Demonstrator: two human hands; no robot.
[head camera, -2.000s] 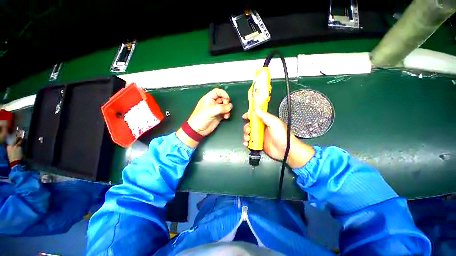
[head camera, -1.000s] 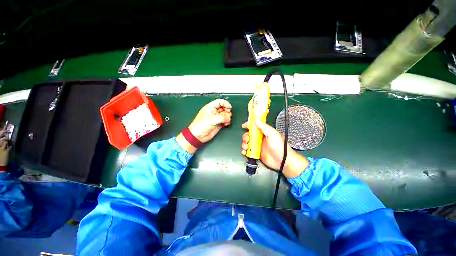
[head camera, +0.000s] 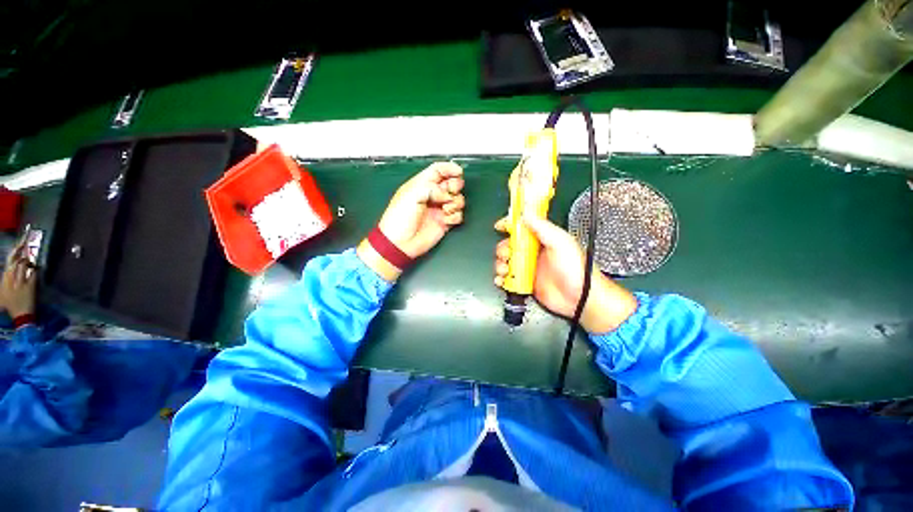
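Note:
My right hand is closed around the yellow electric screwdriver, its black tip pointing down toward my body. Its black cord loops over my right wrist. My left hand, with a dark red wrist band, rests at the bench with curled fingers; whether it holds something tiny cannot be seen. The round screw dish, full of tiny metallic grains, lies right of my right hand. The red parts bin, holding small white parts, is left of my left hand.
A black divided tray lies left of the bin. A white rail edges the green bench. Beyond it, phone units stand on the belt, some on a black tray. A pole is upper right. Another person's hand is far left.
The belt's phone units have shifted slightly right. My left fingers have curled differently. The screwdriver stays in my right hand. The other person's hand at far left has moved. The camera view has tilted slightly.

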